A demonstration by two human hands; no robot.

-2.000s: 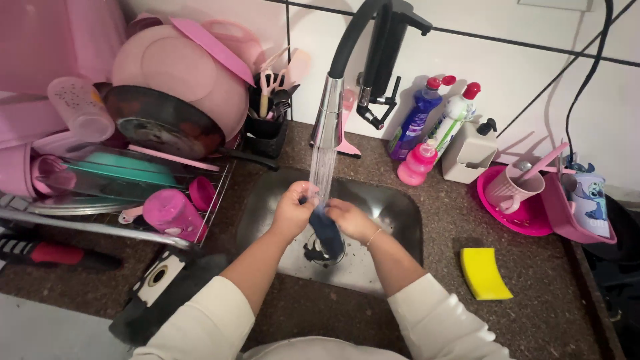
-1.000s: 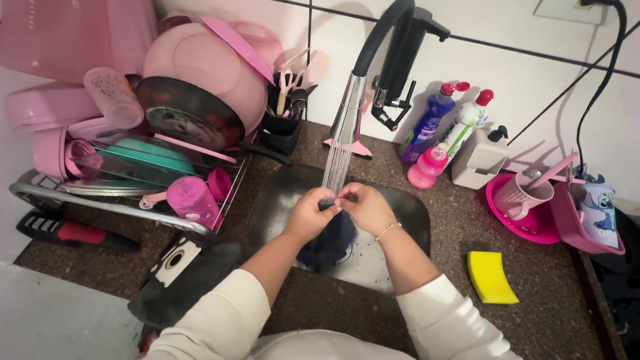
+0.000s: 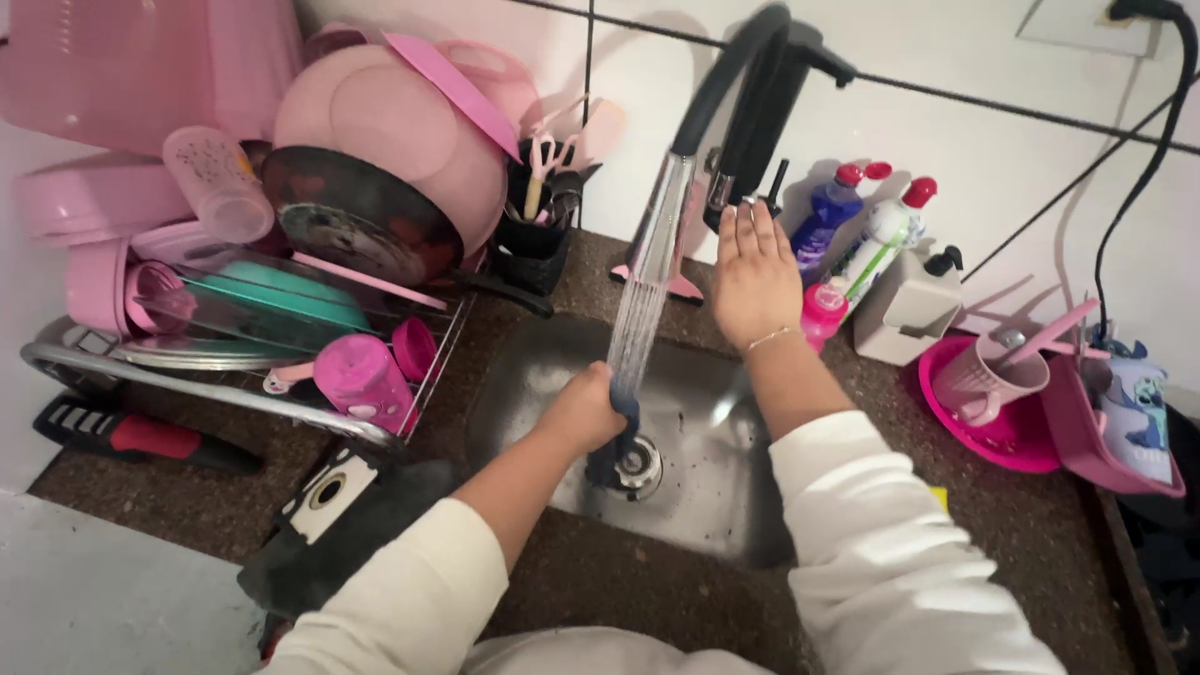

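Note:
Over the steel sink point(image 3: 698, 487), my left hand point(image 3: 583, 412) grips a dark blue cloth point(image 3: 609, 459), bunched in the fist and hanging beside the drain point(image 3: 639, 467). Water runs onto it in thin streams from the spray head point(image 3: 667, 211) of a black faucet point(image 3: 727, 75). My right hand point(image 3: 757, 277) is raised behind the sink, fingers extended, back of the hand showing, with its fingertips at the lower part of the faucet. Whether they touch the faucet's lever point(image 3: 777, 183) cannot be told. No object shows in that hand.
At the left stands a dish rack point(image 3: 225, 394) with pink dishes and a frying pan point(image 3: 366, 220). Behind my right hand are a purple bottle point(image 3: 825, 217), a white bottle point(image 3: 886, 234) and a soap dispenser point(image 3: 907, 309). A mug point(image 3: 992, 380) stands at the right. My sleeve mostly hides a yellow sponge point(image 3: 939, 497).
My right hand has left the cloth and moved up to the faucet. My left hand holds the cloth alone, now bunched up; both hands were at it before.

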